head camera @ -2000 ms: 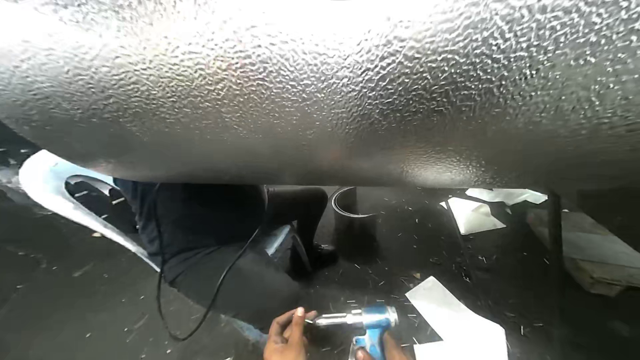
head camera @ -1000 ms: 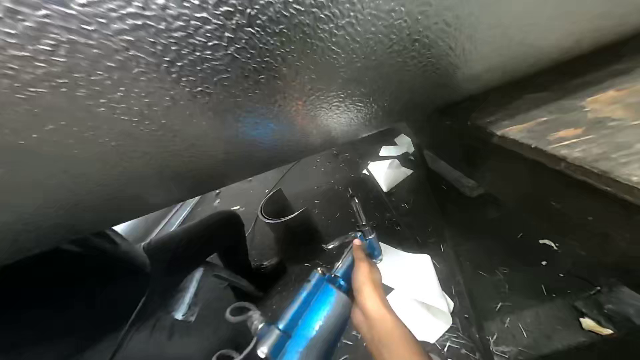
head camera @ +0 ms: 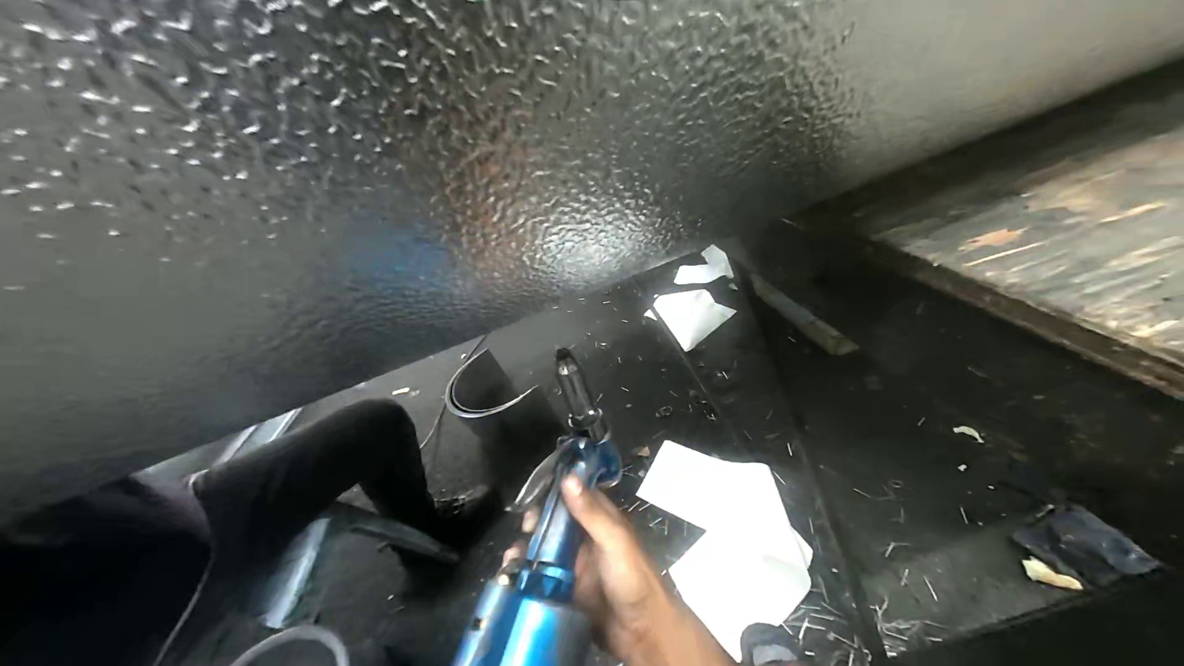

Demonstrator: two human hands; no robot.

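My right hand grips the handle of a blue pneumatic rivet gun, thumb on its upper side and fingers wrapped behind it. The gun's dark metal nose points up and away, just below a large sheet of embossed, shiny metal that fills the upper part of the view. No rivet can be made out at the nose tip. A clear hose curves at the bottom edge, left of the gun's blue cylinder. My left hand is out of view.
A seated person's dark-clothed leg is at the left. A curved metal strip stands on the floor beyond the gun. White sheets and thin scraps litter the dark floor. A worn wooden board lies at the right, near a short batten.
Two seconds ago my left hand was at the rivet gun's nose; it has left the view. The gun has turned from pointing left to pointing up and away. The view has swung right.
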